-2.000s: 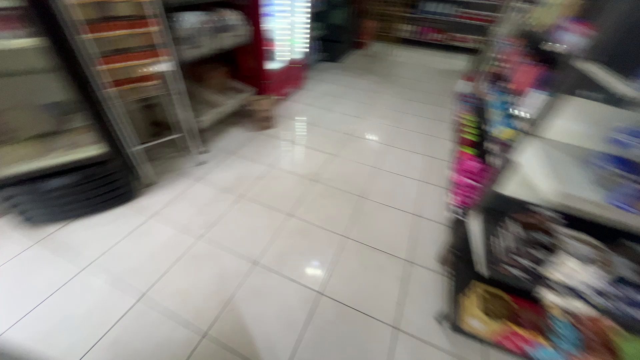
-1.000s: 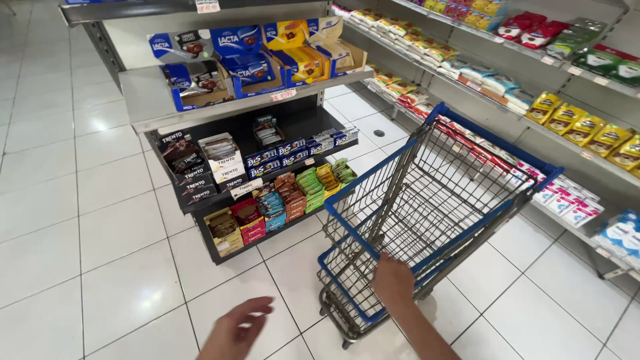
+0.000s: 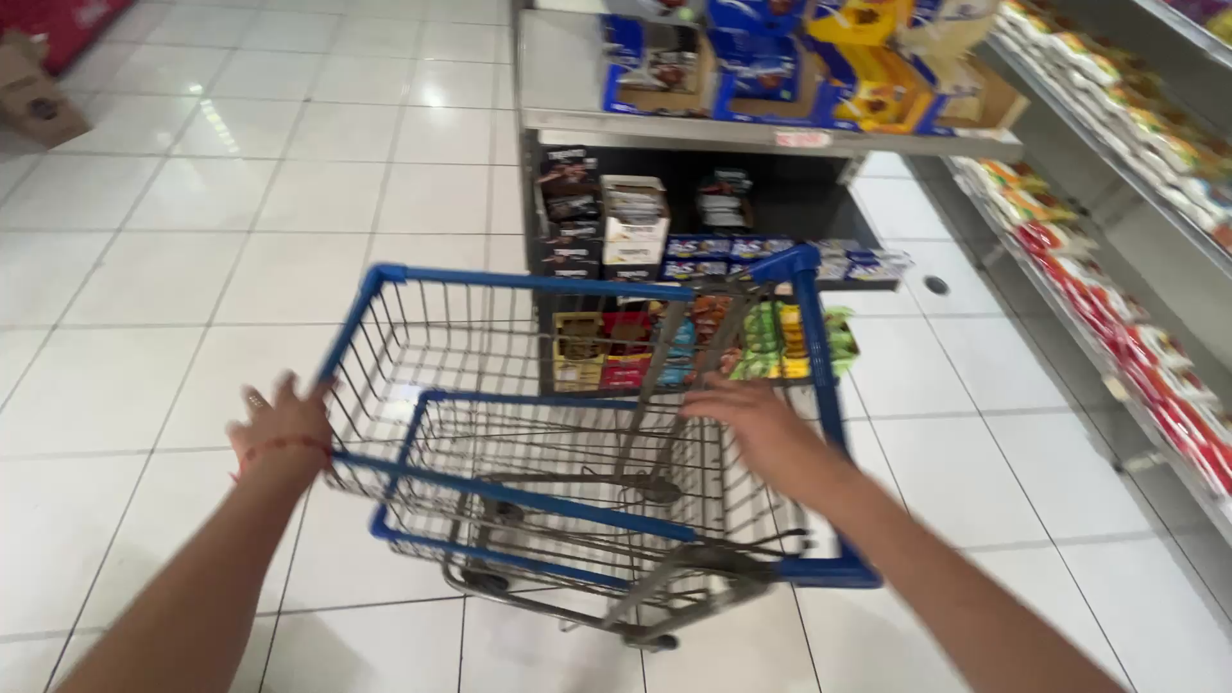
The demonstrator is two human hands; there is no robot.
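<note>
A wire shopping cart (image 3: 539, 500) with blue plastic rims and two baskets, one above the other, stands sideways before me, its handle end to the right. My left hand (image 3: 284, 419), with a ring and a thin red bracelet, is at the left corner of the upper rim; the fingers are spread, and whether they grip the rim cannot be told. Over the right part of the cart is my right hand (image 3: 756, 423), fingers loosely extended, holding nothing visible. The blue handle (image 3: 821, 356) lies just right of that hand.
Behind the cart stands a shelf unit (image 3: 674, 130) with boxed chocolates and snack packets. A long shelf (image 3: 1116, 375) of packaged goods runs along the right. A cardboard box (image 3: 38, 101) is on the tiled floor (image 3: 260, 241) at the far left.
The cart has turned and now lies sideways in view. My left hand has come to its rim; my right hand, earlier at the near rim, is now over the basket near the handle.
</note>
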